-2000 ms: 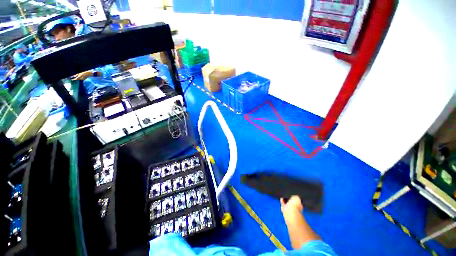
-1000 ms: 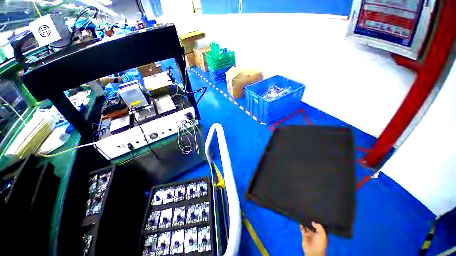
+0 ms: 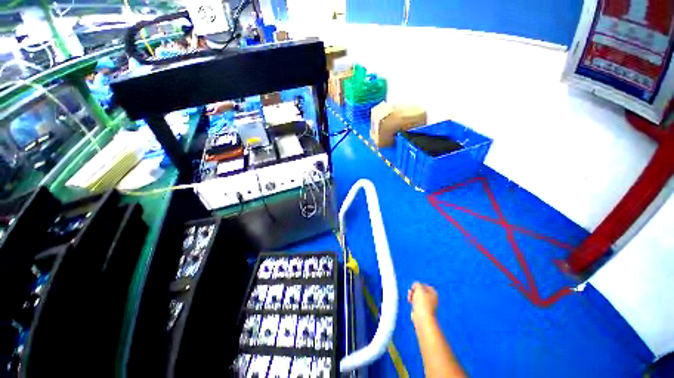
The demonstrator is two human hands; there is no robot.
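My right hand [image 3: 423, 299] is small in view, reaching out over the blue floor with the bare forearm below it. It holds nothing; whether its fingers are apart is unclear. My left hand is out of the picture. A flat black tray [image 3: 434, 143] lies tilted inside the blue crate [image 3: 443, 166] by the wall, well beyond my hand. A black module tray [image 3: 295, 277] with rows of silver-white modules sits low in front, left of my hand.
A white trolley handle [image 3: 380, 258] rises between the module tray and my hand. More black trays [image 3: 81, 273] stand at left. Test equipment [image 3: 266, 184] stands ahead under a black frame. A carton [image 3: 397, 124] and green baskets [image 3: 363, 87] stand beyond. A red post [image 3: 628, 214] is at right.
The black tray has left my right hand and now lies in the blue crate. The view has turned so that the bench and equipment sit further right.
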